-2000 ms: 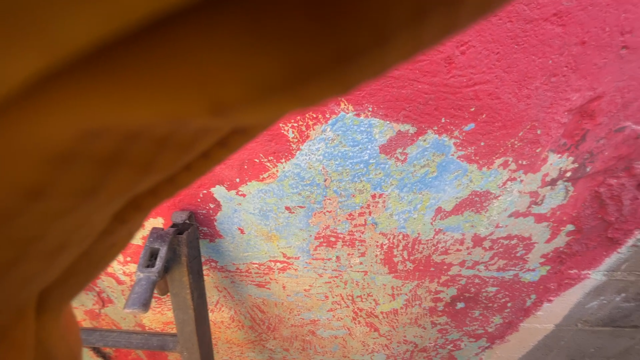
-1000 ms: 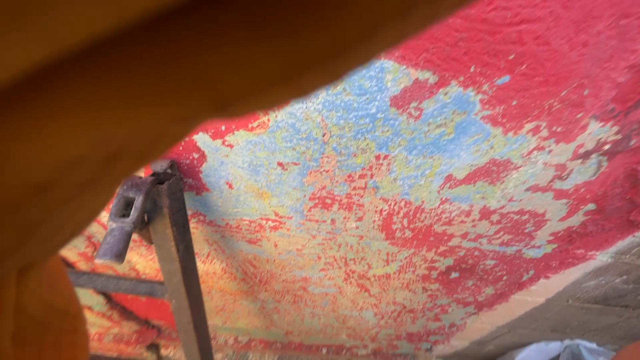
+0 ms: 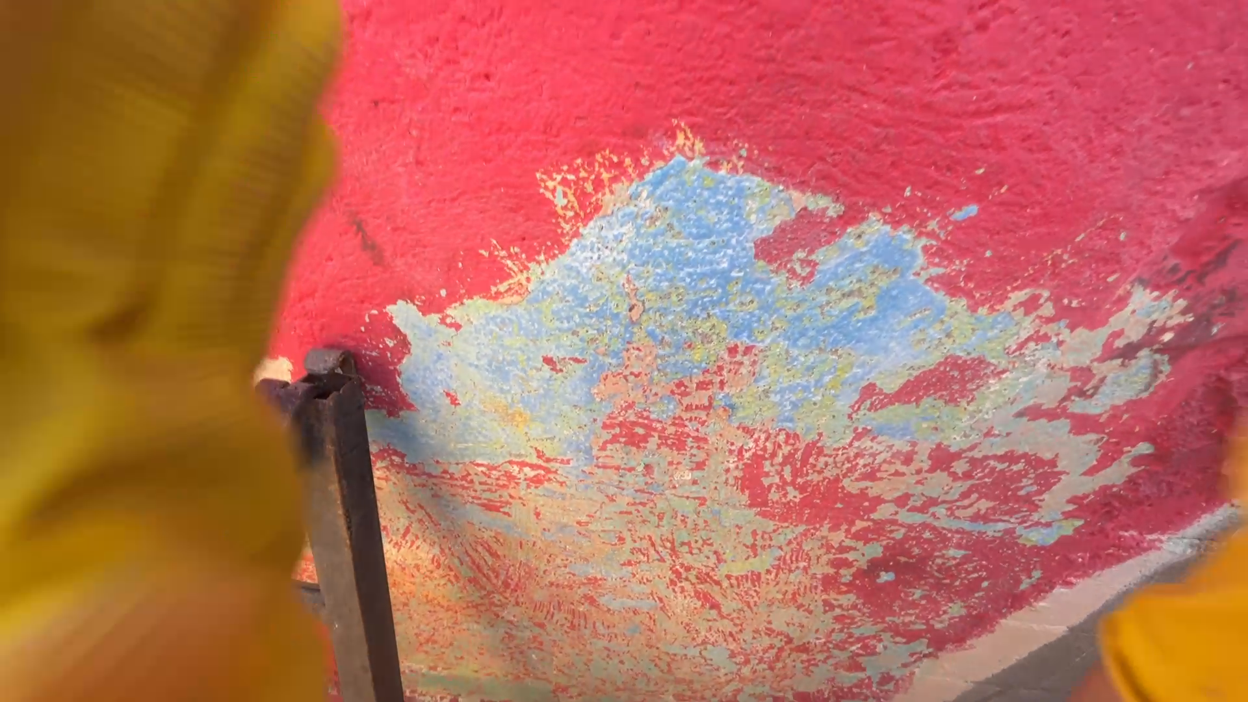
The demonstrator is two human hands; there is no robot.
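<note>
Blurred yellow fabric (image 3: 146, 292) fills the left side of the head view, very close to the camera. Another piece of yellow fabric (image 3: 1180, 634) shows at the lower right edge. Neither my left hand nor my right hand can be made out, and what they hold is hidden. Beside the left fabric stands a dark metal bar (image 3: 356, 546) with a hinge-like fitting (image 3: 330, 366) at its top. Behind it is a red painted wall (image 3: 780, 78) with a large worn patch (image 3: 682, 263) showing blue, green and orange paint.
The metal bar rises in front of the wall at the lower left, with part of a crossbar (image 3: 310, 590) beside it. A pale strip (image 3: 1014, 624) runs along the wall's foot, next to grey paving (image 3: 1053, 668) at the lower right.
The fabric that covered the upper left has drawn back to the left side, uncovering more red wall. Yellow fabric now shows at the lower right. A whitish thing at the bottom edge is out of view.
</note>
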